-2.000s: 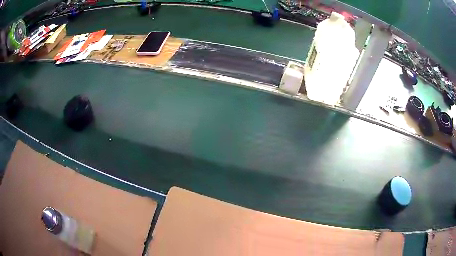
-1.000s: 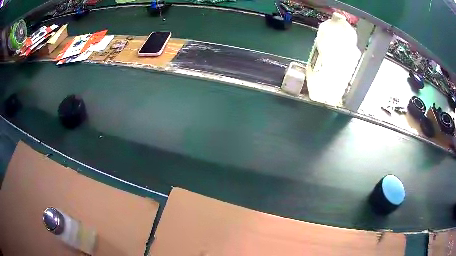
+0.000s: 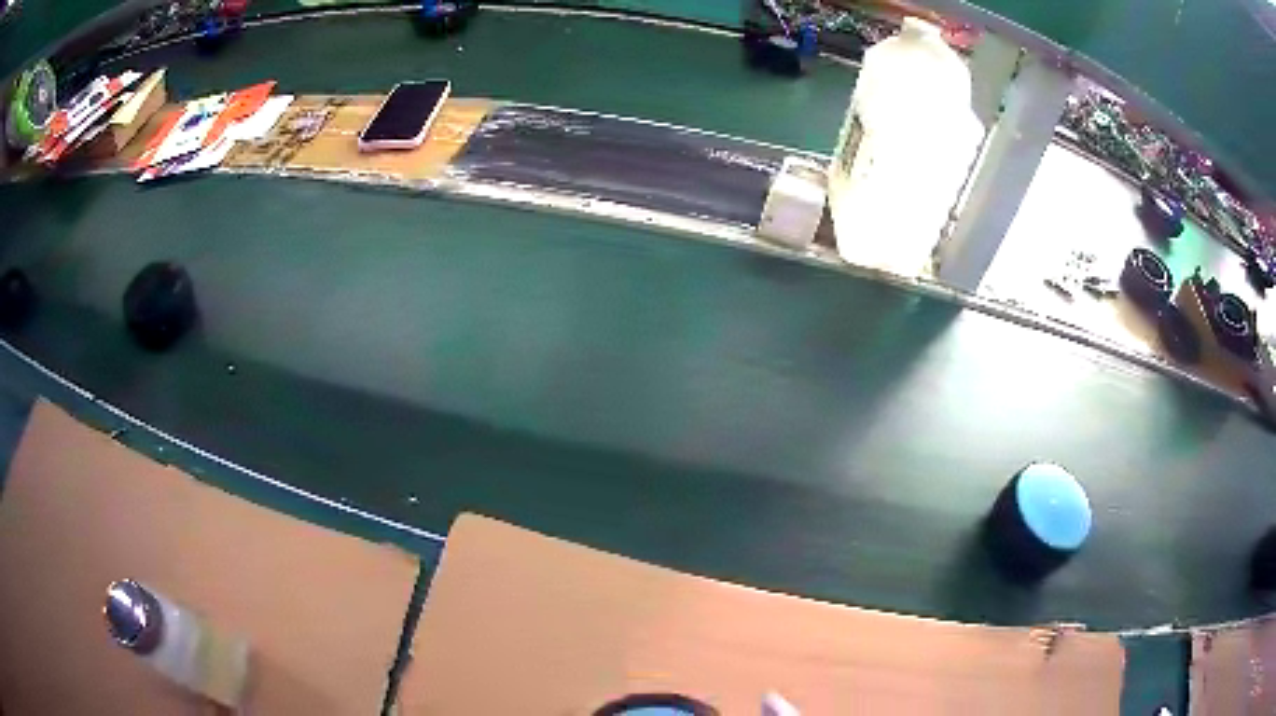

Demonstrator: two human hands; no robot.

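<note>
A blue-topped unit with a black rim point(image 3: 655, 708) shows at the bottom edge over the right cardboard mat point(image 3: 784, 629), mostly cut off. Just right of it is a small pale tip point(image 3: 778, 705), perhaps a fingertip of my right hand; its grip is hidden. My left hand is not in view. Another blue-topped unit point(image 3: 1050, 509) lies on the green belt point(image 3: 602, 378) at the right, its blue face turned right and up. Round black units point(image 3: 160, 305) sit on the belt at the left, and one is cut off at the right edge.
A dispenser bottle point(image 3: 175, 643) is on the left cardboard mat point(image 3: 280, 546). Across the belt are a milky jug point(image 3: 907, 154), a small whitish container point(image 3: 794, 203), a grey post point(image 3: 1005, 175), a phone point(image 3: 406, 115), printed papers point(image 3: 210, 129) and black ring parts point(image 3: 1150, 277).
The units on the belt have shifted left. A blue-topped unit and a small pale tip have appeared at the bottom edge. The view has shifted slightly.
</note>
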